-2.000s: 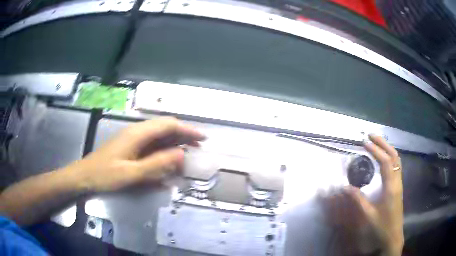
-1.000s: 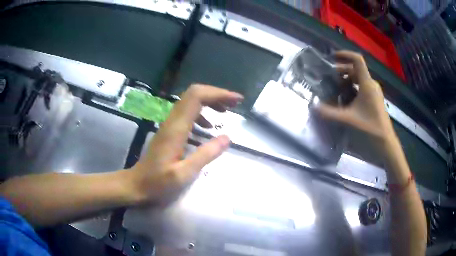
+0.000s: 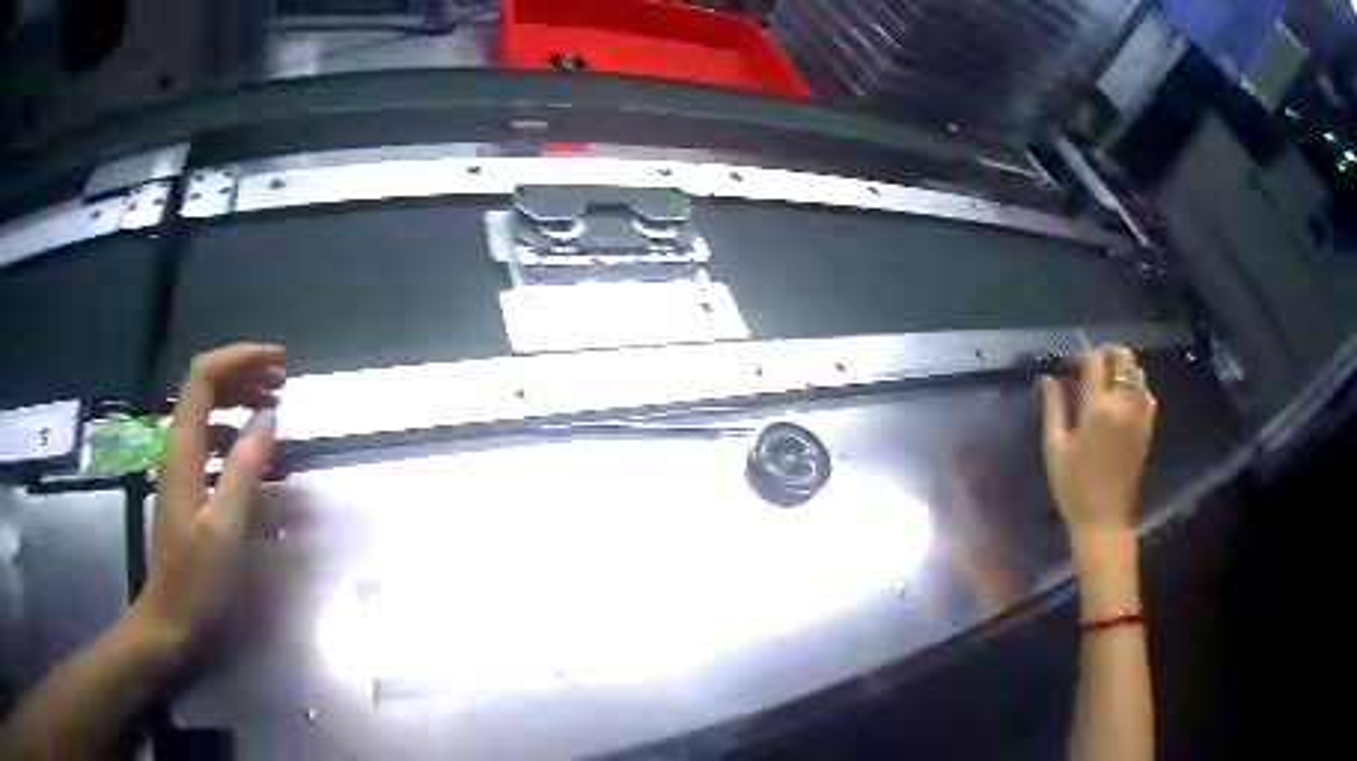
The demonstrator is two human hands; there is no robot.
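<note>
The module with its dark cover plate point(image 3: 603, 208) and bright flat base plate point(image 3: 625, 317) lies on the dark green belt, touched by neither hand. My left hand point(image 3: 216, 476) is over the near rail beside the green label, fingers apart and empty. My right hand point(image 3: 1098, 431) is at the right end of the near rail, fingers bent. Whether it holds something small at its fingertips I cannot tell. A round black part point(image 3: 787, 462) stands alone on the shiny bench between the hands.
The green conveyor belt point(image 3: 372, 283) runs across the view between silver rails point(image 3: 625, 384). The green label point(image 3: 128, 443) is on the rail joint at left. A thin dark rod point(image 3: 640, 428) lies along the near rail. A red tray point(image 3: 655, 45) is beyond the belt.
The module, in my right hand over the belt one second ago, now lies on the belt, let go. My right hand has moved right. The view has turned and shows more to the right.
</note>
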